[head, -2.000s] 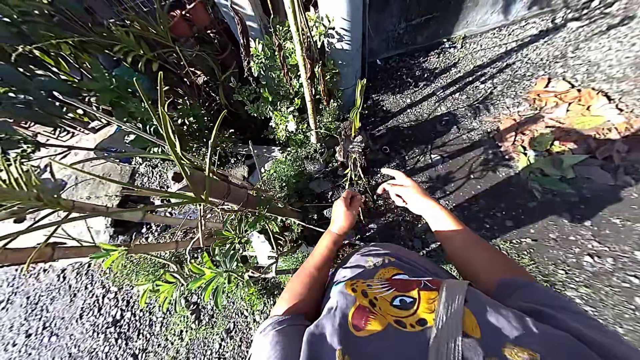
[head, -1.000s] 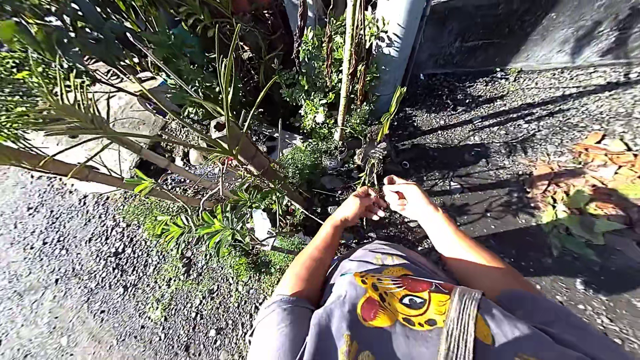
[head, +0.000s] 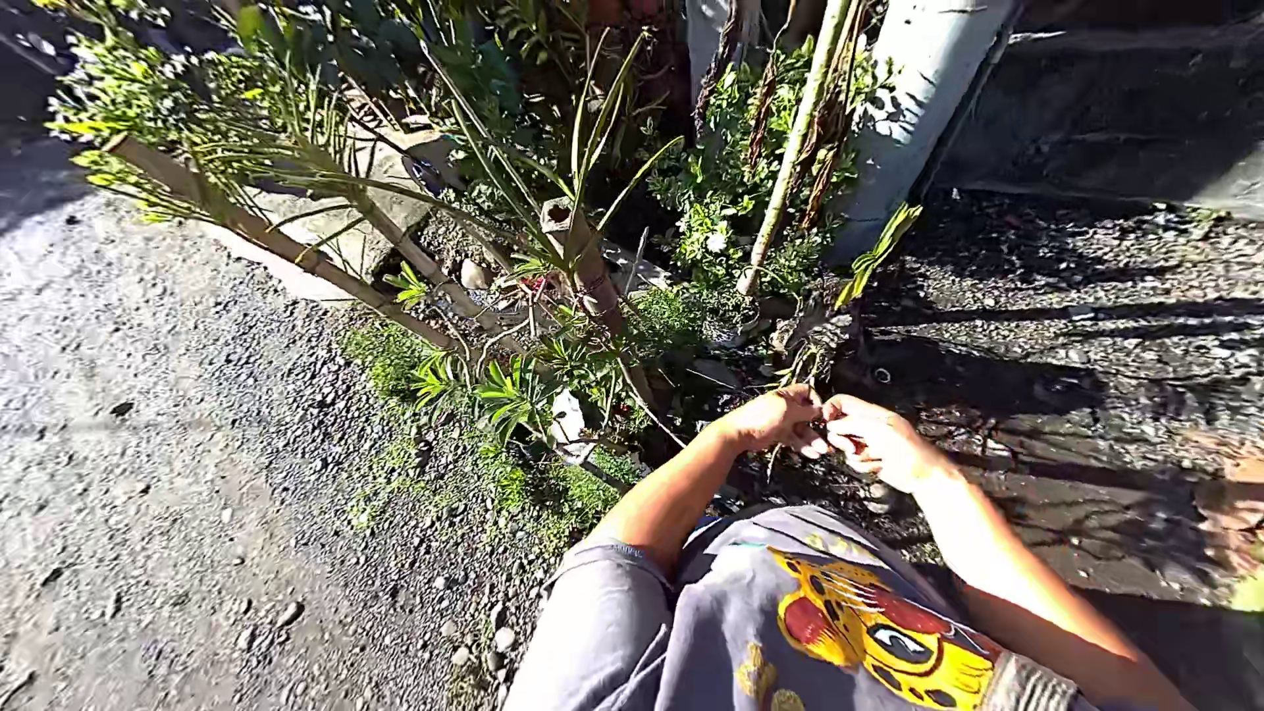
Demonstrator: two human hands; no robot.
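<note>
My left hand (head: 780,419) and my right hand (head: 877,440) meet fingertip to fingertip in front of my body. The left fingers are pinched on thin dry stems or roots (head: 815,360) of a plant. Whether the right fingers also hold a piece of it cannot be told. A yellow-green leaf (head: 879,257) sticks up from the plant just beyond my hands. To the left stand a thick cut stem (head: 585,259) and low leafy plants (head: 509,395).
A pale post (head: 904,109) rises behind the plants, beside a tall thin stalk (head: 800,148). Cut branches (head: 296,252) lean out to the left over large stones (head: 326,222). Gravel (head: 197,444) covers the ground at left, with a dark wall (head: 1116,128) at upper right.
Two seconds ago my right hand was apart from the left with its fingers spread; now its fingertips are together at the left hand. The view has swung left.
</note>
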